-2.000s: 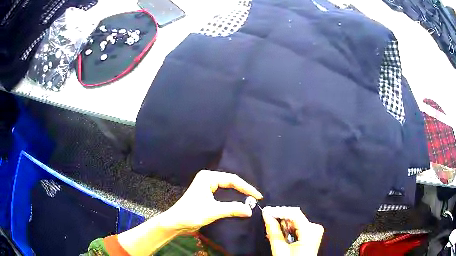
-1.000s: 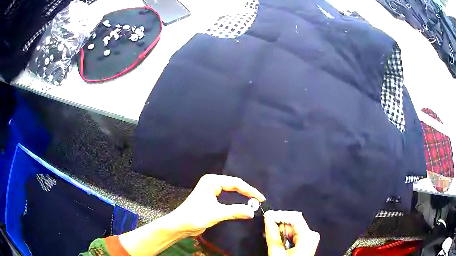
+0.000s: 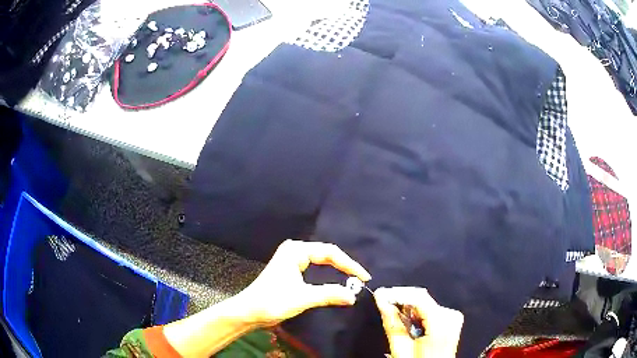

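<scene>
A navy vest (image 3: 419,154) with black-and-white check at the armholes lies over the table, its near part hanging toward me. My left hand (image 3: 297,283) pinches a small round whitish button (image 3: 354,284) between thumb and forefinger, above the vest's near part. My right hand (image 3: 419,321) is just right of it, partly cut off by the bottom edge. Its fingertips hold a thin needle (image 3: 369,288) that points toward the button. A small dark, reddish tool (image 3: 411,323) shows inside the right palm. I cannot tell whether the needle touches the button.
A black mat with red edging (image 3: 209,63) holds loose buttons, beside a clear plastic bag (image 3: 77,70). A grey flat device (image 3: 243,10) lies behind. A blue crate (image 3: 77,238) with dark cloth stands lower left. A red plaid piece (image 3: 611,210) and dark garments (image 3: 594,35) lie at right.
The view has shifted slightly. My right hand has moved a little to the right of the button and turned slightly. My left hand keeps its pinch on the button.
</scene>
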